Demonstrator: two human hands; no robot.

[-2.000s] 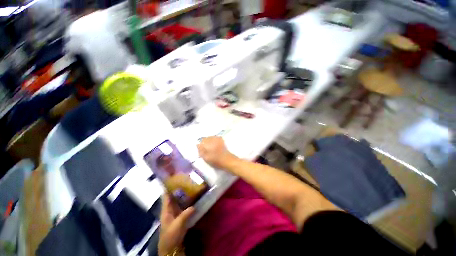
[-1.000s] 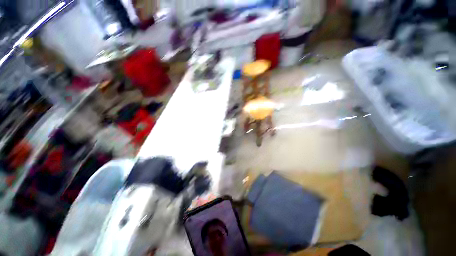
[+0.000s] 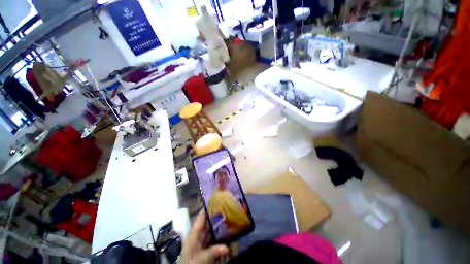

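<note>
A black-edged smartphone [image 3: 223, 196] is upright near the lower middle, its screen facing me and showing a person in yellow on a video call. My left hand [image 3: 206, 244] holds it from below, with the thumb at its lower edge. My right hand is not in view. Dark grey cut panels [image 3: 270, 214] lie behind and right of the phone on brown cardboard [image 3: 311, 206], partly hidden by the phone.
A long white table [image 3: 135, 188] with a sewing machine [image 3: 138, 138] at its far end stands left. Wooden stools [image 3: 190, 110] are beyond the phone. A white tub [image 3: 309, 103], a black curved piece [image 3: 340, 164] on the floor and a large brown board [image 3: 412, 144] are right.
The view has swung right, away from the near sewing machine. The phone has come up into full view in my left hand. My right hand, seen on the table earlier, has left the picture.
</note>
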